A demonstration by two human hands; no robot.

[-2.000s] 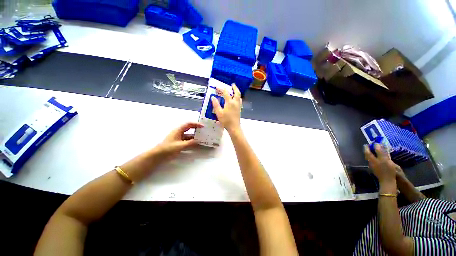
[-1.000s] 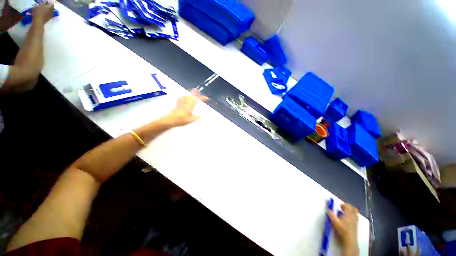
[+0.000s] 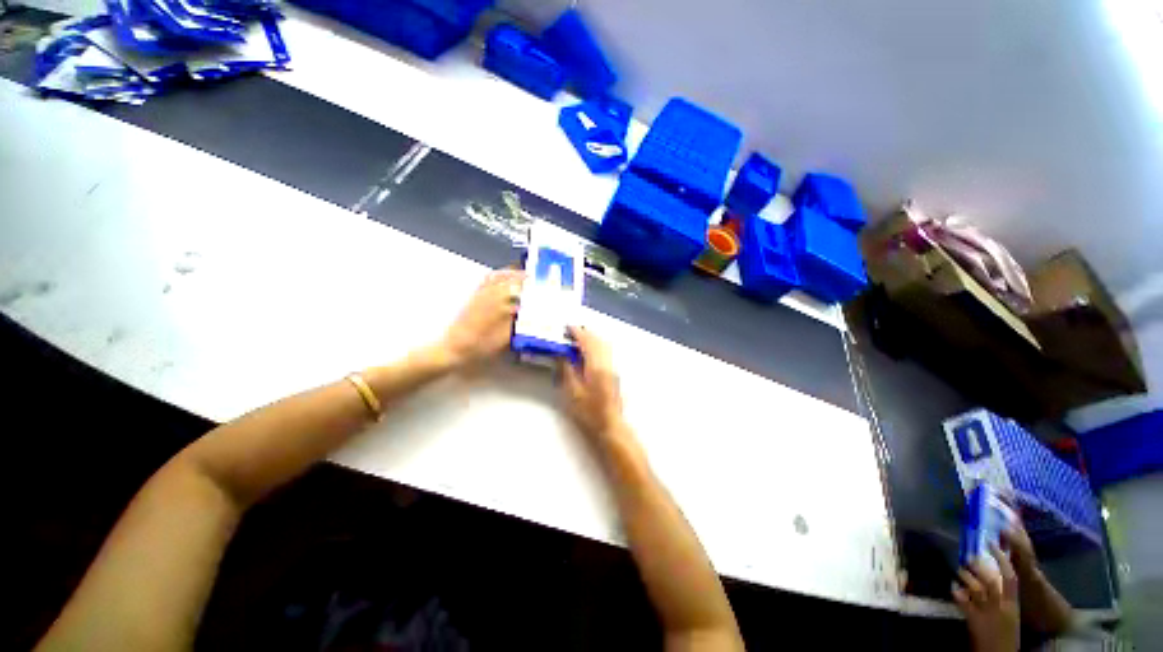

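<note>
A white and blue retail carton (image 3: 552,290) stands out in front of me near the middle of the bench, its far end over the dark grey band. My left hand (image 3: 489,315) holds its left side. My right hand (image 3: 592,378) holds its near right corner, by the blue near end. The fingers under the carton are hidden. Thin shiny clear strips (image 3: 500,219) lie on the dark band just beyond the carton.
The white bench (image 3: 230,293) has a loose carton pile (image 3: 160,49) at far left. Blue plastic bins (image 3: 657,223) and an orange tape roll (image 3: 718,247) are at the back. At right are an open cardboard box (image 3: 950,299), a packed carton row (image 3: 1027,471) and another person's hands (image 3: 1001,586) with a carton.
A second ago my hands were apart, the right with a carton at the bench's right. Now both hold a carton in the middle. The carton that lay at left no longer shows there.
</note>
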